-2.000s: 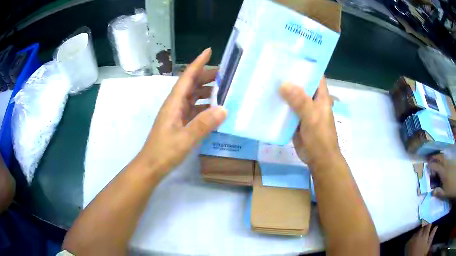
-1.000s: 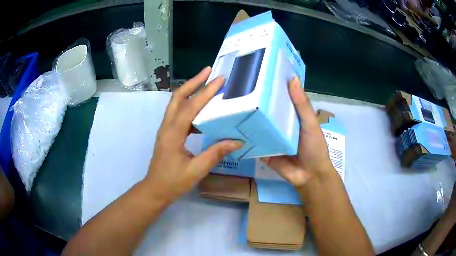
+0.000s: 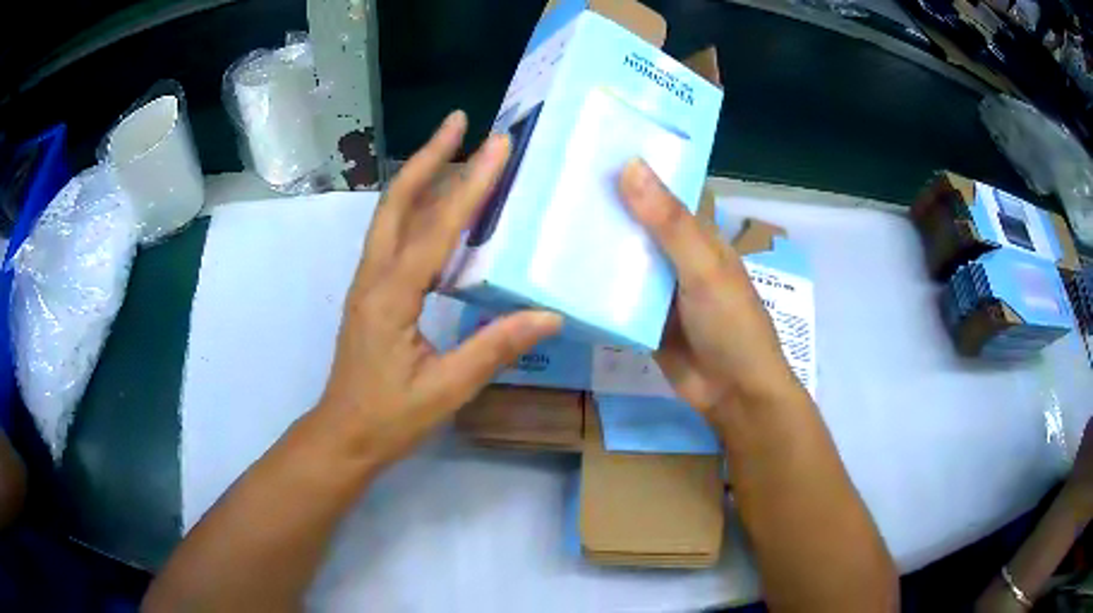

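A light blue and white humidifier box (image 3: 587,198) is erected and held tilted above the table, its brown top flaps up and its closed end towards me. My right hand (image 3: 719,311) grips it from the right, thumb on the front panel, other fingers hidden behind. My left hand (image 3: 414,299) is at its left side, fingers spread, thumb by the lower edge; whether it touches is hard to tell. Below lies a stack of flat carton blanks (image 3: 653,503) with brown flaps showing. Another carton piece with a printed text panel (image 3: 785,314) lies behind my right hand.
More cartons (image 3: 1007,299) stand in a pile at the right. White cylinders in clear bags (image 3: 278,126) are beside the metal post (image 3: 348,96). A bag of small white parts (image 3: 72,293) and a blue tray (image 3: 38,162) are at left. Another person's forearm (image 3: 1055,545) shows at lower right.
The box has turned from showing its closed end and dark-cylinder side to showing its humidifier front. The fingers of my left hand have spread away from its side panel.
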